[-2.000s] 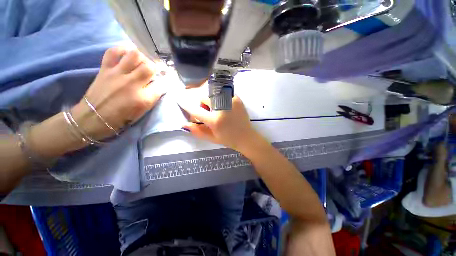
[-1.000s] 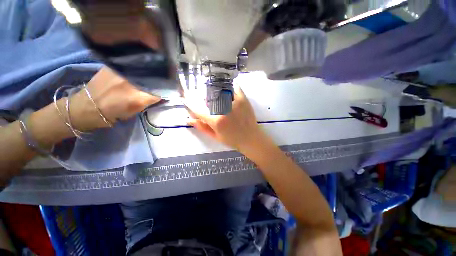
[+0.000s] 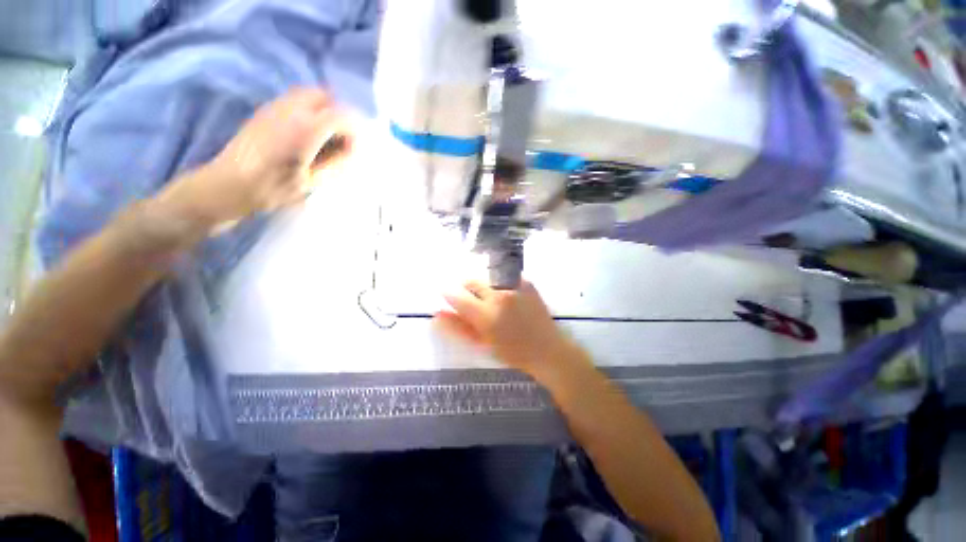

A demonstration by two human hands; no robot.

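Note:
The light blue-grey garment piece (image 3: 159,116) lies bunched left of the sewing machine head (image 3: 636,74), with a fold hanging over the table's front edge. My left hand (image 3: 275,154) is blurred, its fingers curled at the cloth's right side; it appears to grip the cloth, though glare hides the fingertips. My right hand (image 3: 508,323) rests low on the white bed, just below the ribbed grey knob (image 3: 506,267), fingers slightly apart and no cloth visible in it. Glare hides the presser foot and needle.
Red-and-black snips (image 3: 779,320) lie on the bed at right. A purple fabric strip (image 3: 800,127) hangs around the machine head. A printed ruler (image 3: 392,400) runs along the front edge. Blue baskets (image 3: 154,498) stand below the table. A tan-handled tool (image 3: 874,262) lies at far right.
The view has shifted, showing more of the machine head. My left hand and the cloth have moved away from the needle area, leftward and back. My right hand stays near the knob.

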